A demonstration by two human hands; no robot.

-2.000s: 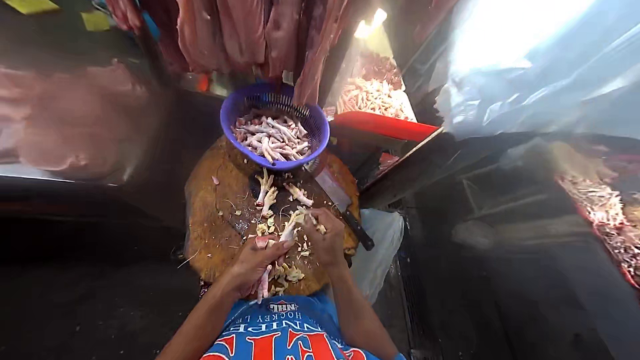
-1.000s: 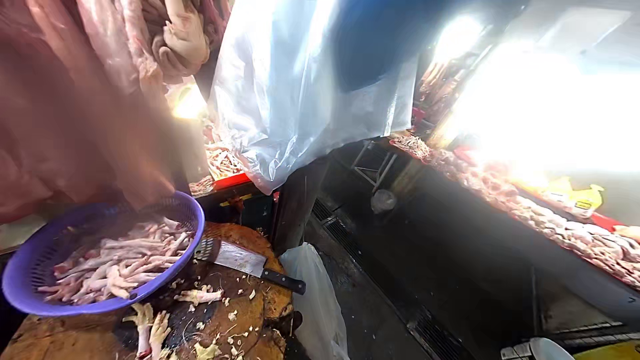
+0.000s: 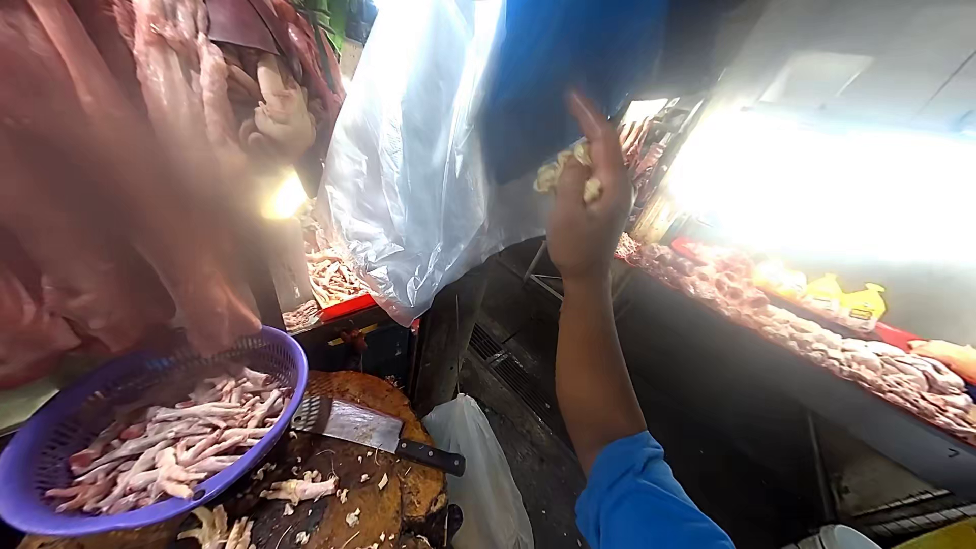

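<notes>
My right hand (image 3: 591, 198) is raised at the upper middle, index finger pointing up, the other fingers closed around pale yellowish scraps (image 3: 566, 168). Behind it hang a clear plastic bag (image 3: 415, 152) and a blue one (image 3: 549, 84). My left hand is out of view. At the lower left, a purple plastic colander (image 3: 299, 381) holds many chicken feet (image 3: 191, 438). Beside it a cleaver (image 3: 362, 425) with a black handle lies on the round wooden chopping block (image 3: 412, 496). One chicken foot (image 3: 301, 489) and small scraps lie on the block, with more feet at the bottom edge.
Raw meat (image 3: 168, 152) hangs at the left, above the colander. A red-edged tray (image 3: 347, 306) of chicken feet stands behind the block. A whitish plastic bag (image 3: 480, 473) hangs at the block's right side. A long counter of meat (image 3: 823, 335) runs along the right, with a lit lamp (image 3: 286, 197) at the left.
Two seconds ago both my hands were over the block with a chicken foot; now only the right shows, raised with scraps. The view has swung up and to the right.
</notes>
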